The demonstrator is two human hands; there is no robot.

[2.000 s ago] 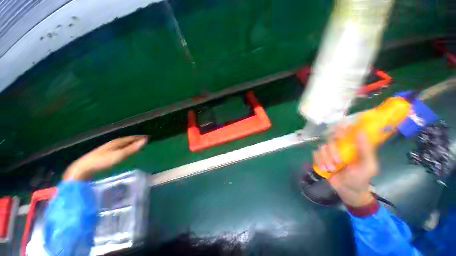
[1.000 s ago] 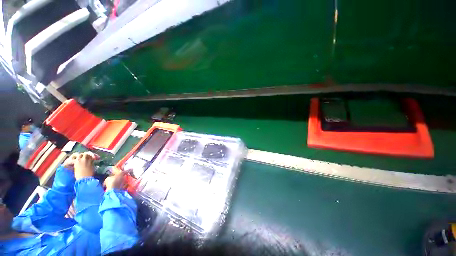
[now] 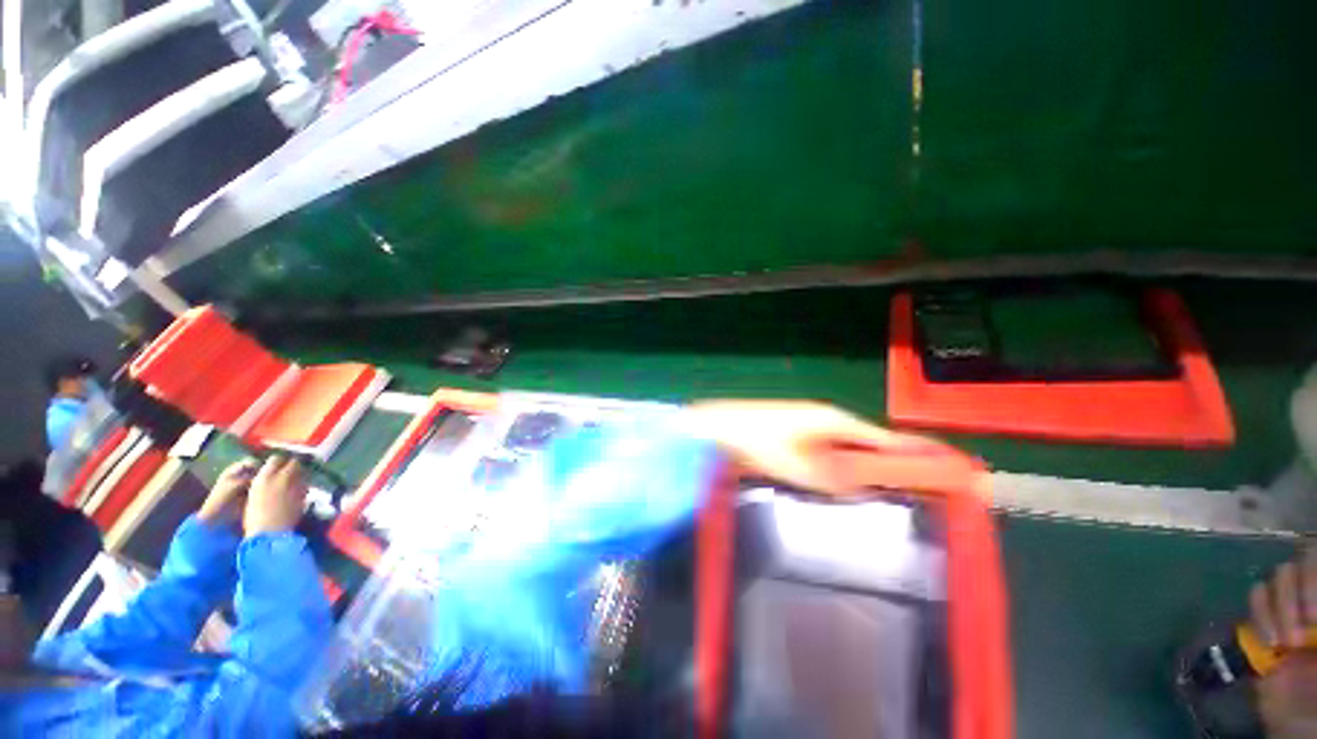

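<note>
A red-orange frame (image 3: pixel 978 621) stands large in the lower middle, cut off by the bottom edge. A black unit (image 3: pixel 831 635) with a bright silvery upper part lies inside it. My left hand (image 3: pixel 823 451), blurred, lies across the frame's top edge and grips it; its blue sleeve comes from the left. My right hand (image 3: pixel 1288 650) is cut off at the lower right edge, closed around the yellow-orange electric screwdriver (image 3: pixel 1265 648). Only a short piece of the screwdriver shows, beside a round black dish (image 3: pixel 1210 676). The screwdriver's tip cannot be made out.
Another framed unit (image 3: pixel 1062 412) lies on the green conveyor behind the metal edge strip (image 3: pixel 1112 498). A clear blister tray (image 3: pixel 527 426) and a red frame (image 3: pixel 351 537) lie at left, partly behind my sleeve. Another worker's hands (image 3: pixel 269 494) and stacked red frames (image 3: pixel 217 368) are farther left.
My left hand and a framed unit now fill the lower middle. My right hand has come into view at the right edge. The conveyor's framed unit has shifted slightly left.
</note>
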